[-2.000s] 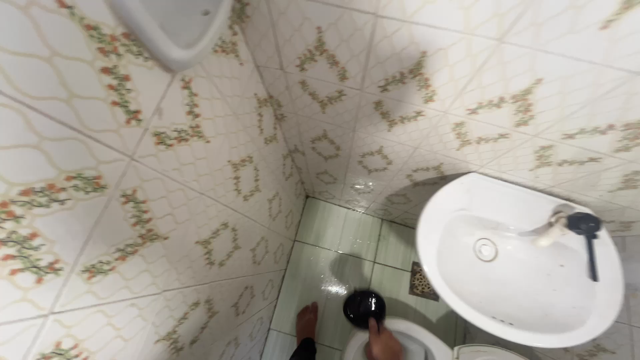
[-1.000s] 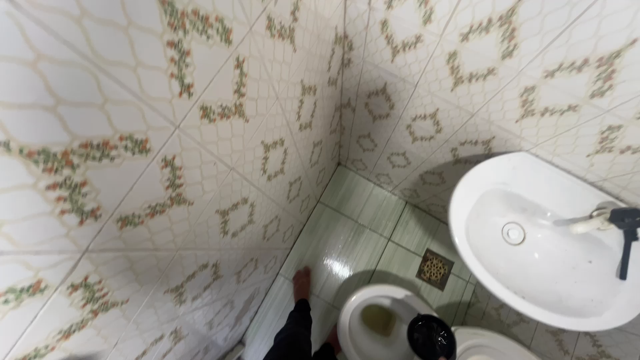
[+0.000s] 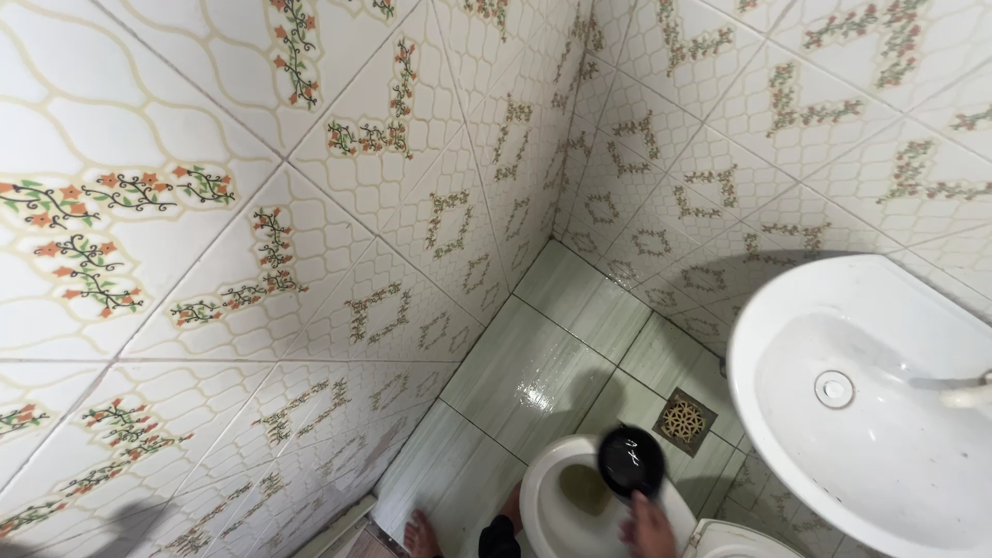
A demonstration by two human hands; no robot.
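At the lower edge of the head view, my right hand (image 3: 648,528) is closed on the handle of a black dipper (image 3: 631,463). The dipper's round bowl has shiny highlights inside and is over the right side of the open toilet bowl (image 3: 540,496), partly hiding its rim. Yellowish-brown liquid (image 3: 584,488) shows in the toilet. My left hand is out of the picture. A bare foot (image 3: 419,535) rests on the floor tiles left of the toilet, and a dark sleeve or trouser leg (image 3: 500,536) shows between them.
A white washbasin (image 3: 783,465) with a tap (image 3: 965,395) juts out at the right. Below it is a metal floor drain (image 3: 684,419). Wet green floor tiles (image 3: 535,372) reach the corner of two patterned tiled walls. A white toilet lid or tank (image 3: 736,540) edges in at the bottom.
The black dipper was over the floor left of the toilet two seconds ago, then at the toilet's right rim. Now it is over the right side of the bowl, farther from the bottom edge than one second ago.
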